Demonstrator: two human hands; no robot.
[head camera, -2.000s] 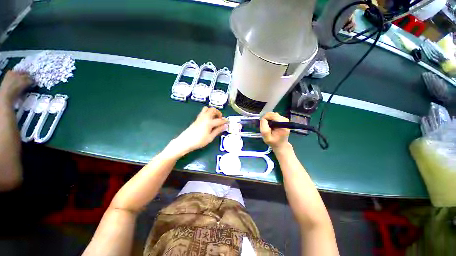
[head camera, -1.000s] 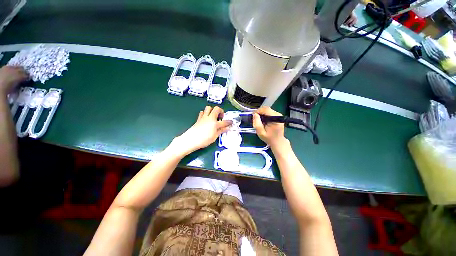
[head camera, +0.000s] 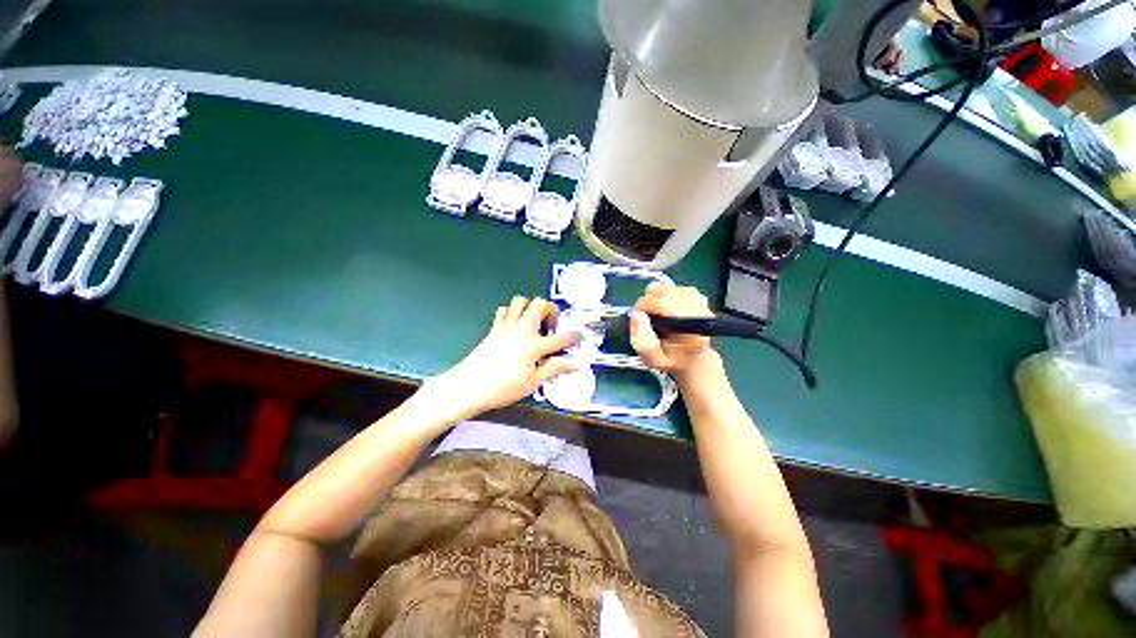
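Three white plastic housings (head camera: 581, 285) lie in a column on the green bench in front of me, round ends to the left. My left hand (head camera: 513, 355) rests at the round end of the middle housing, fingers spread; whether it grips a part is hidden. My right hand (head camera: 674, 329) holds the black soldering iron (head camera: 716, 327) like a pen, its tip pointing left at the middle housing. The iron stand (head camera: 767, 244) stands to the upper right of my right hand.
The white fume hood (head camera: 664, 150) stands just beyond the housings. Three housings (head camera: 506, 191) lie left of it, greyer ones (head camera: 837, 165) behind it. A small-parts heap (head camera: 105, 115) and more housings (head camera: 122, 219) lie far left, beside another person's arm. A yellow bagged block (head camera: 1074, 418) sits right.
Both hands and the iron have moved from the top housing of the column to the middle one. The other person's arm at the left has drawn back towards the picture's edge. The view has shifted slightly.
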